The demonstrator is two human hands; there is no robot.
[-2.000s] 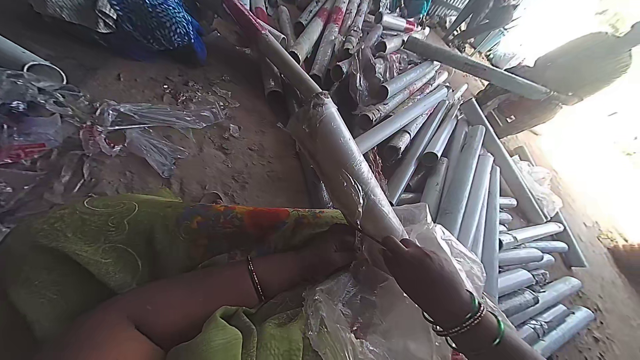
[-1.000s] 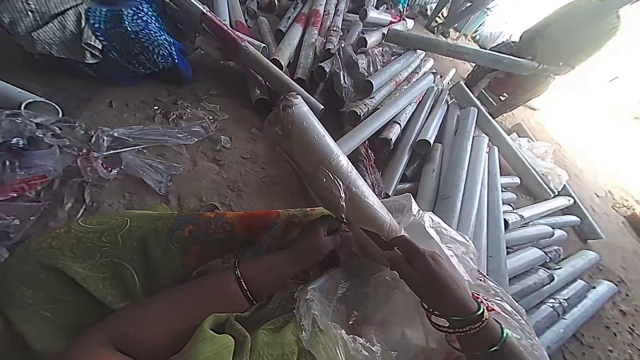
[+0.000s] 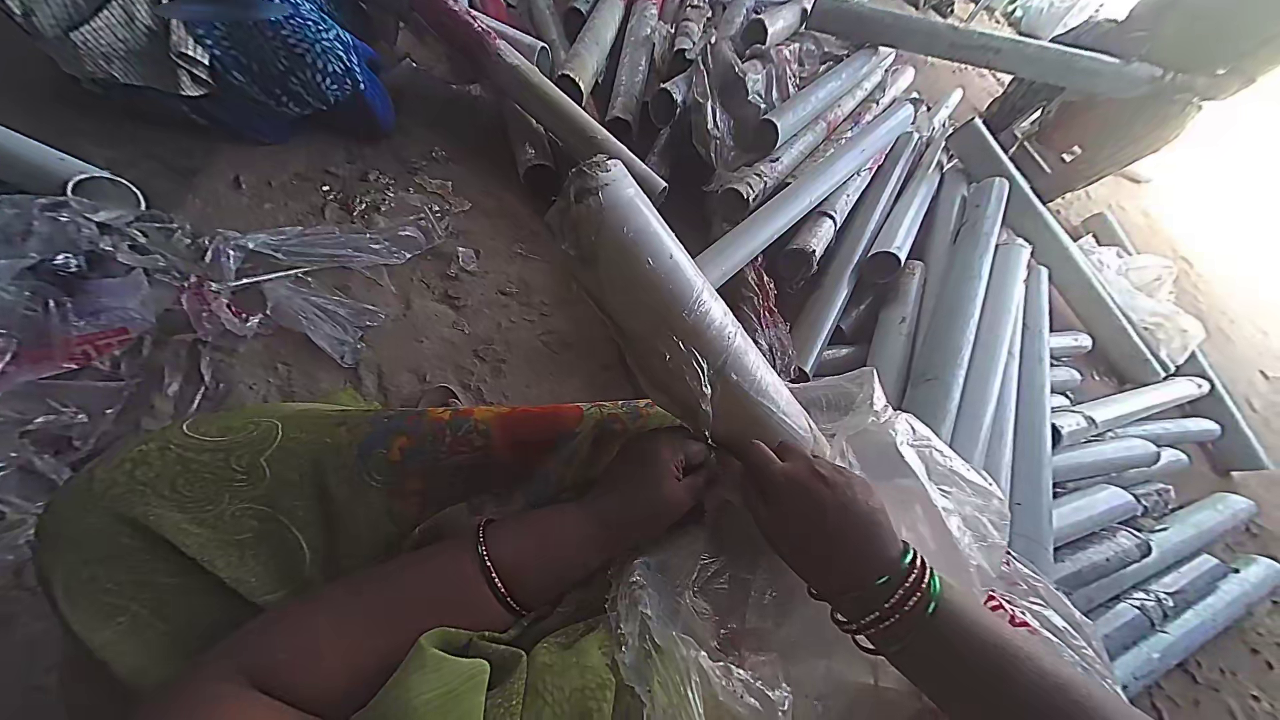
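A grey pipe wrapped in clear plastic film (image 3: 690,310) slants from the upper left down to my hands at the centre. My left hand (image 3: 660,475) has its fingers closed on the plastic film at the pipe's lower left side. Close beside it, my right hand (image 3: 815,510) pinches the film by the pipe's lower end, its fingertips near those of the left. A loose clear plastic sheet (image 3: 870,460) spreads below and right of the pipe, over my lap. The green cloth (image 3: 200,540) over my leg lies under my left forearm.
Many grey pipes (image 3: 960,310) lie stacked at the right and upper middle. A longer pipe (image 3: 570,120) reaches in from the top. Crumpled plastic film (image 3: 320,245) and another pipe (image 3: 50,165) lie on the dirt ground at left. Part of a person in blue patterned cloth (image 3: 290,70) shows at upper left.
Both hands stay together at the wrapped pipe's lower part. The wrapped pipe's upper end stood higher and overlapped the long pipe two seconds ago; it has come down.
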